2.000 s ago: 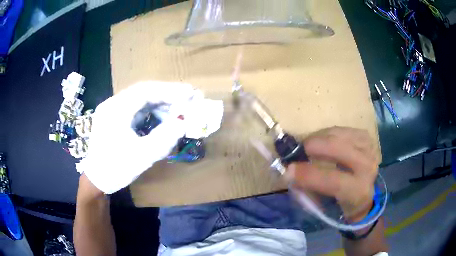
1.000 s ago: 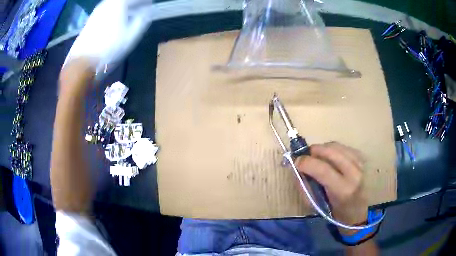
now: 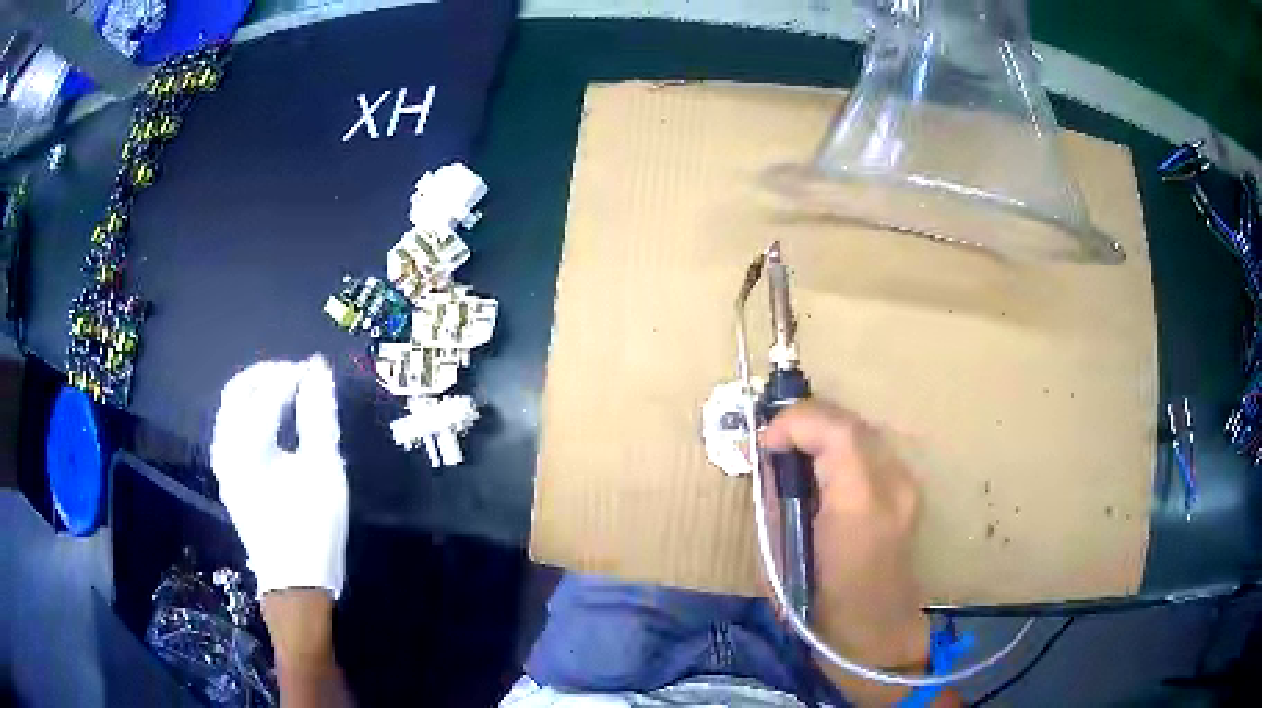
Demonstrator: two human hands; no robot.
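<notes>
My right hand (image 3: 855, 519), bare, holds the soldering iron (image 3: 786, 401) by its black handle, tip pointing up over the cardboard sheet (image 3: 651, 277). The thin feed tube (image 3: 761, 539) runs along the iron's left side and curves past the wrist. A white plastic housing (image 3: 725, 426) lies on the cardboard, partly behind the tube and my fingers. My left hand (image 3: 288, 463), in a white glove, is over the dark mat at the left with thumb and fingers apart; nothing shows between them. Several white housings (image 3: 454, 321) lie in a column between the hands, beside a small circuit board (image 3: 363, 307).
The clear hood (image 3: 955, 152) hangs over the cardboard's upper right. Small boards (image 3: 104, 332) line the far left, above a blue round lid (image 3: 78, 459). A bin (image 3: 201, 622) with clear bags is below left. Lead wires (image 3: 1185, 459) lie at the right.
The gloved left hand has come down from the upper left to the mat's lower left. A white housing now lies on the cardboard by the iron. The view has shifted left.
</notes>
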